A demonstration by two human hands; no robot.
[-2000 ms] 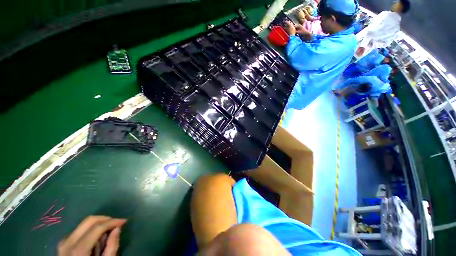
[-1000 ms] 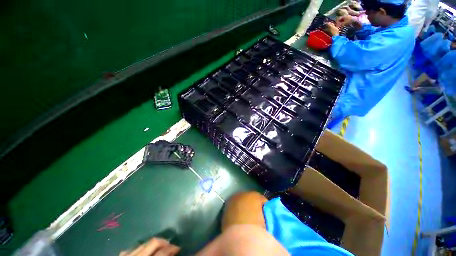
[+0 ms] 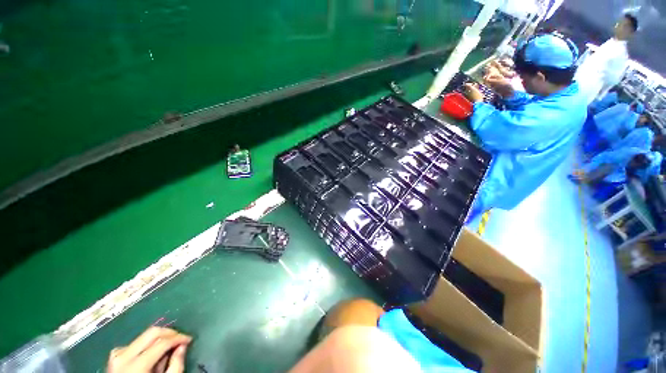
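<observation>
My left hand (image 3: 150,352) is at the bottom left edge, partly cut off, with fingers curled and a dark patch between them; I cannot tell if it holds anything. My right bare forearm and blue sleeve enter at the bottom centre, but the right hand is not visible. A black phone housing piece (image 3: 252,237) with a knobbly right end lies at the mat's back edge, beyond both arms. Thin red slivers (image 3: 162,321) show just behind my left hand. A small dark bit (image 3: 202,368) lies at the bottom edge, right of that hand.
A tall stack of black blister trays (image 3: 380,197) stands right of centre, a cardboard carton (image 3: 527,313) beside it. A green circuit board unit (image 3: 238,162) lies on the belt. Clear plastic (image 3: 33,358) is at bottom left. A worker in blue sits beyond, near a red bin (image 3: 456,105).
The view has shifted and tilted upward, showing more of the back. My left hand, low and mostly cut off a second ago, shows more now. The housing piece and tray stack appear unmoved.
</observation>
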